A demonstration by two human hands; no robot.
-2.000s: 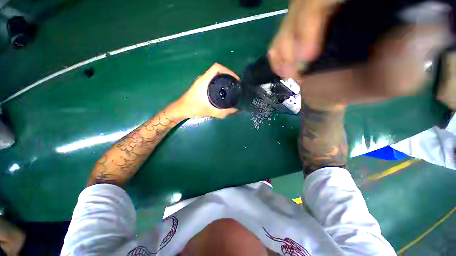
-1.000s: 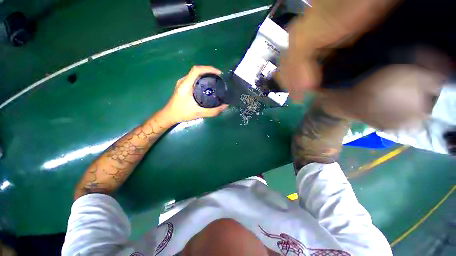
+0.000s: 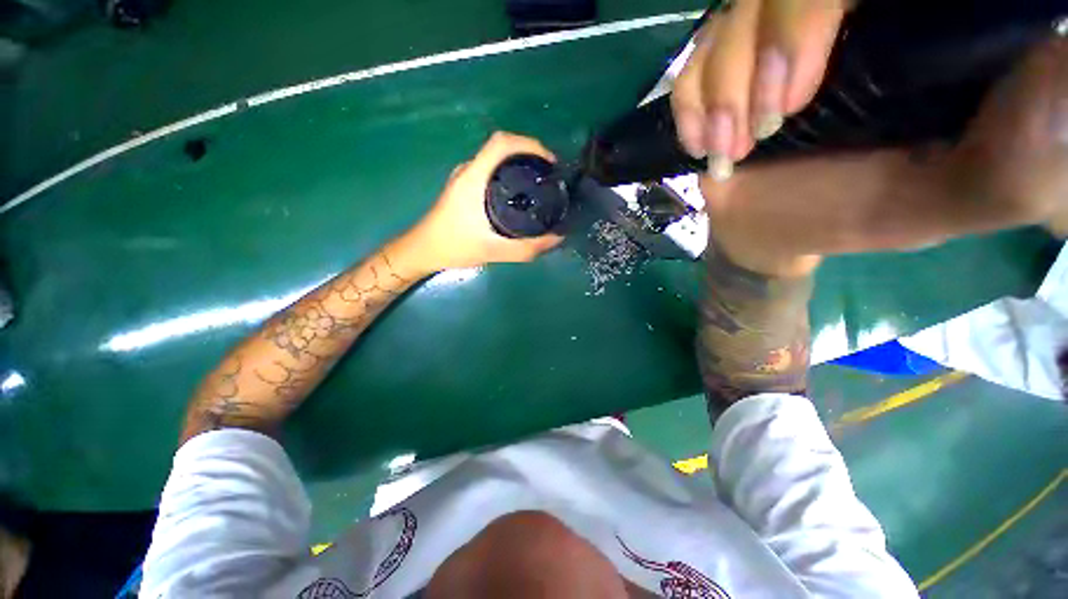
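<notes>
My left hand [image 3: 480, 217] is wrapped around a black cylindrical housing [image 3: 527, 197], its round end facing up with dark recesses and a small centre hole. My right hand [image 3: 761, 88] grips a large black electric screwdriver [image 3: 902, 82] that fills the upper right. The screwdriver's tapered nose reaches to the housing's right edge; the bit is too small and dark to make out. A pile of tiny silver screws [image 3: 614, 250] lies right of the housing. The white and black screw feeder [image 3: 676, 211] shows partly behind the screwdriver.
A white line [image 3: 351, 80] crosses the green bench [image 3: 469, 351]. Beyond it lie a black unit [image 3: 550, 14] at the top edge and another dark unit [image 3: 138, 12] at upper left. A small dark bit [image 3: 196, 149] lies left. A white sleeve [image 3: 995, 339] of another person shows at right.
The screwdriver's nose has come left over the feeder to the housing's edge, covering much of the feeder. The whole view has shifted slightly. The black unit beyond the line now shows further right.
</notes>
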